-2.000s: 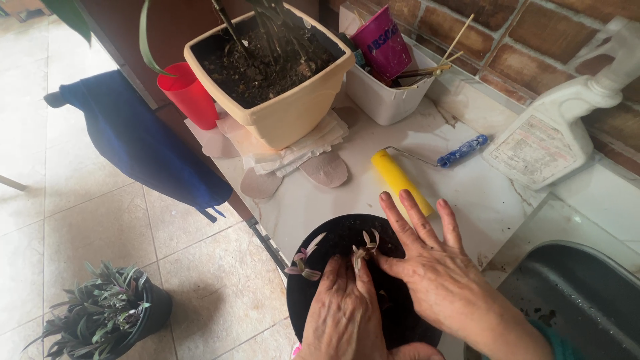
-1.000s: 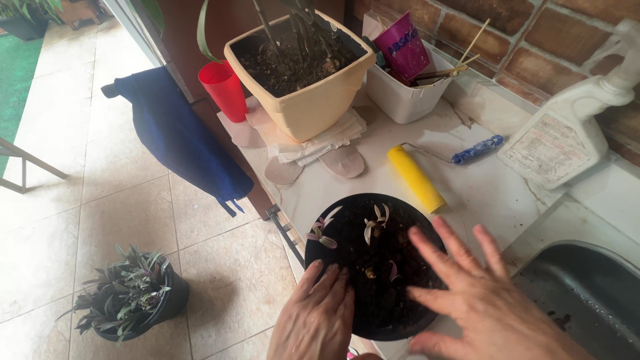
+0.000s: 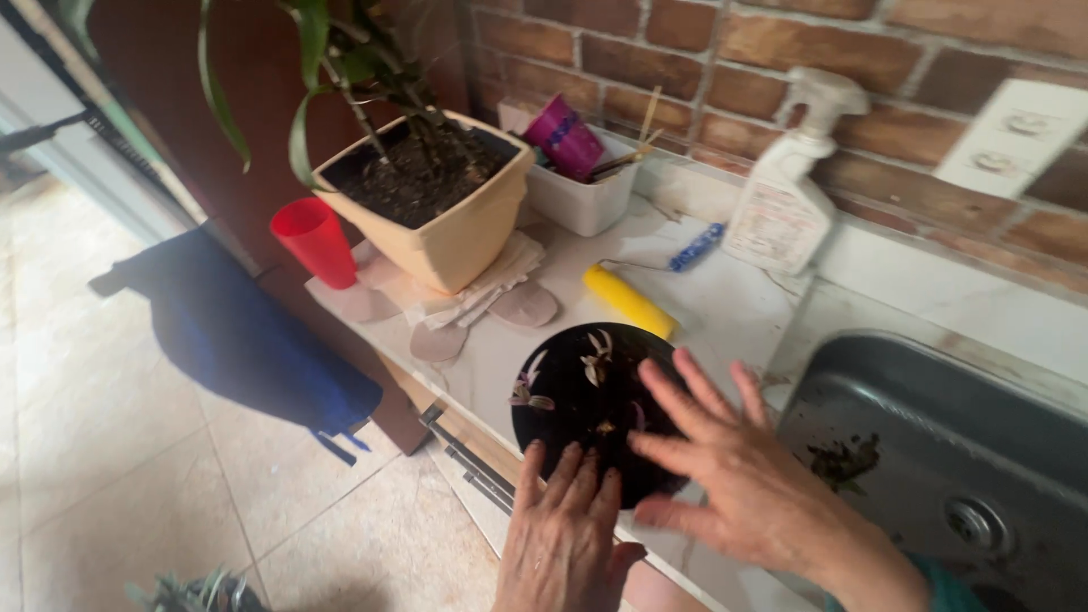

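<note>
A round black pot (image 3: 544, 340) of dark soil stands at the counter's front edge. Small purple-and-white striped plant cuttings (image 3: 597, 359) poke out of the soil at its far side, with another cutting (image 3: 531, 393) at the left rim. My left hand (image 3: 565, 527) lies over the near left part of the pot, fingertips at the soil, holding nothing. Over the right side is my right hand (image 3: 722, 459), fingers spread, also holding nothing; whether its fingertips touch the soil I cannot tell.
Behind the pot lies a paint roller with a yellow sleeve (image 3: 631, 302). A cream planter (image 3: 476, 238), red cup (image 3: 316, 242), white bin (image 3: 586, 200) and spray bottle (image 3: 782, 200) stand farther back. The grey sink (image 3: 935, 425) at right holds plant debris (image 3: 841, 463). A blue cloth (image 3: 246, 331) hangs left.
Two seconds ago my left fingers were bunched with my right hand beside a cutting in the pot; now both hands are spread apart. The view has swung toward the wall and sink.
</note>
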